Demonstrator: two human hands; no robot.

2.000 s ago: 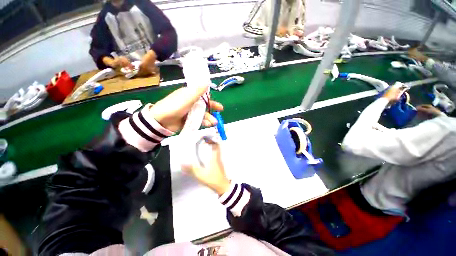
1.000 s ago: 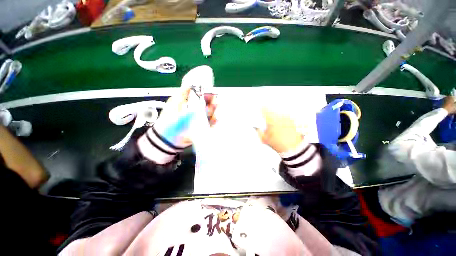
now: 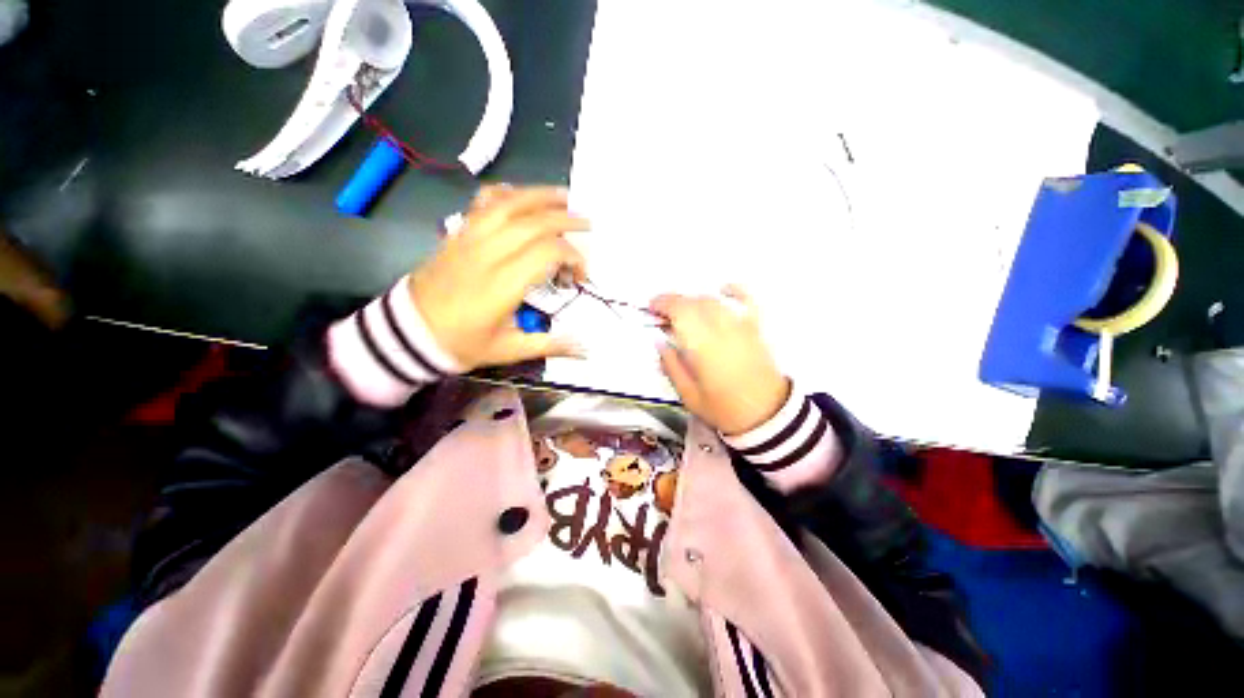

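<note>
My left hand [image 3: 498, 280] is closed around a neck fan half that it mostly hides. A bit of blue battery [image 3: 532, 319] shows under its fingers. Thin dark lead wires [image 3: 607, 299] run from there to my right hand [image 3: 716, 357], whose fingertips pinch their end. Both hands are over the lower left edge of the white work sheet [image 3: 737, 150].
White housing parts [image 3: 328, 96] lie on the dark bench at the upper left, with red wires and a blue battery [image 3: 370, 177]. A blue tape dispenser [image 3: 1057, 280] with a yellowish roll stands at the sheet's right. Another person's grey sleeve is at the right edge.
The view has tilted down and closer to the bench. My hands have come together near the front edge, and my right hand now pinches the wires. The conveyor is mostly out of view.
</note>
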